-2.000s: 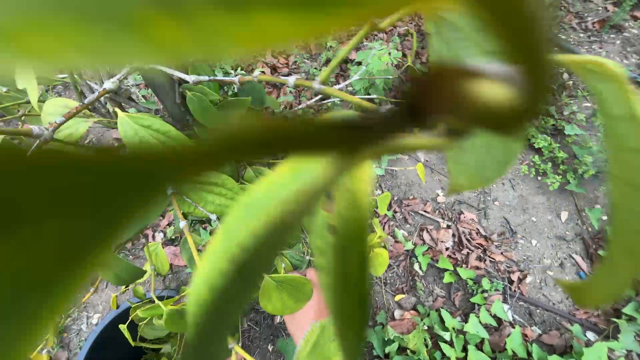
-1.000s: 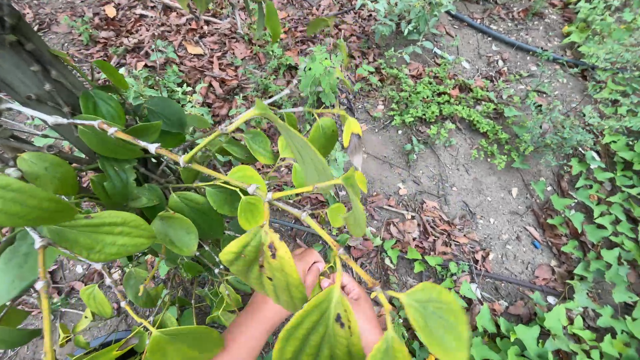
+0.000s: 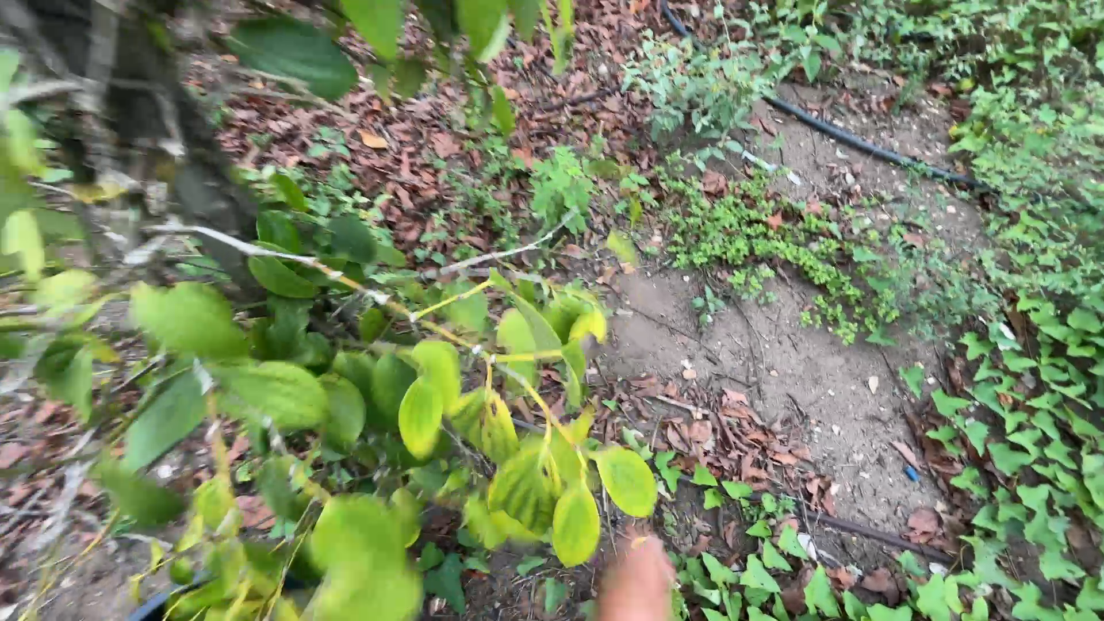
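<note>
A branch (image 3: 401,309) with yellow-green leaves reaches from the left into the middle of the view. Near its tip hang several yellowing leaves (image 3: 576,523), some with dark marks. One bare hand (image 3: 636,580) shows at the bottom edge, just below and right of these leaves; it is blurred and mostly cut off. I take it for my right hand, and whether it holds anything cannot be made out. My left hand is out of sight.
A dark trunk (image 3: 203,185) stands at the upper left. A black hose (image 3: 871,148) crosses the soil at the upper right. Ivy-like ground cover (image 3: 1035,431) grows on the right. Dry leaves (image 3: 414,164) lie beyond the branch. A dark curved rim (image 3: 155,606) shows at bottom left.
A second ago both hands were together at the branch's leaves; now only part of one shows, lower down. The view has shifted.
</note>
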